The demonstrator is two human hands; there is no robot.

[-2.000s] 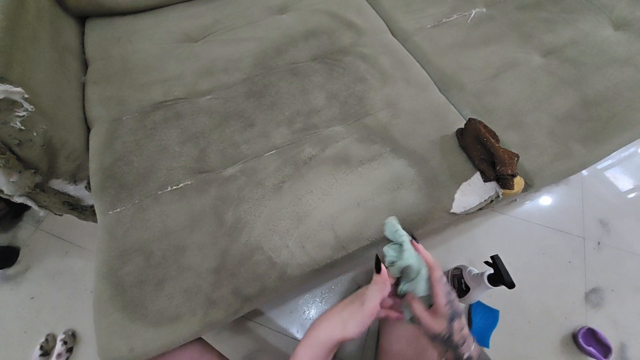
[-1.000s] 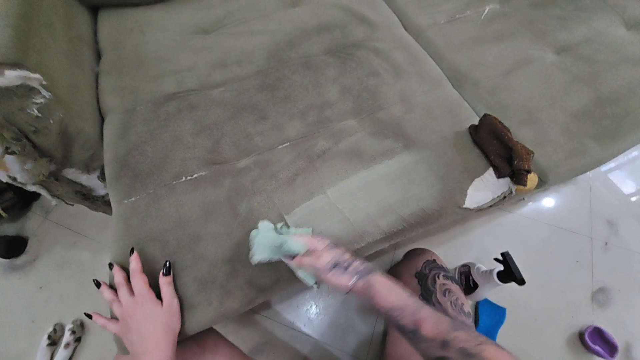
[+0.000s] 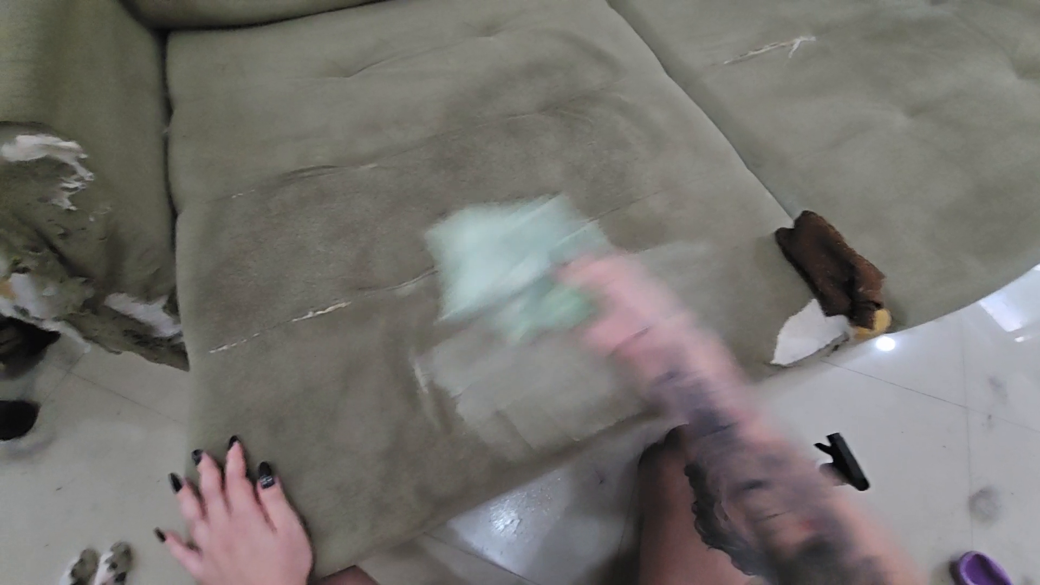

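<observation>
A green-grey fabric sofa seat cushion (image 3: 309,227) with darker patches and split seams fills the middle of the view. My right hand (image 3: 626,313), blurred by motion, is shut on a pale green cloth (image 3: 512,256) over the middle of the cushion. Just below the cloth, a lighter streaked patch shows on the fabric. My left hand (image 3: 244,524) rests flat, fingers spread and holding nothing, at the cushion's front left corner.
A brown cloth (image 3: 833,268) lies on the front edge near torn upholstery. The left armrest (image 3: 89,211) is ripped, with white filling showing. On the tiled floor are a black spray-bottle trigger (image 3: 845,461), a purple object (image 3: 981,569) and an animal's spotted paws (image 3: 114,562).
Both hands were together at the green cloth two seconds ago. My left hand then came to the cushion's corner. Since one second ago, my right hand has moved the cloth farther back and rightward over the cushion.
</observation>
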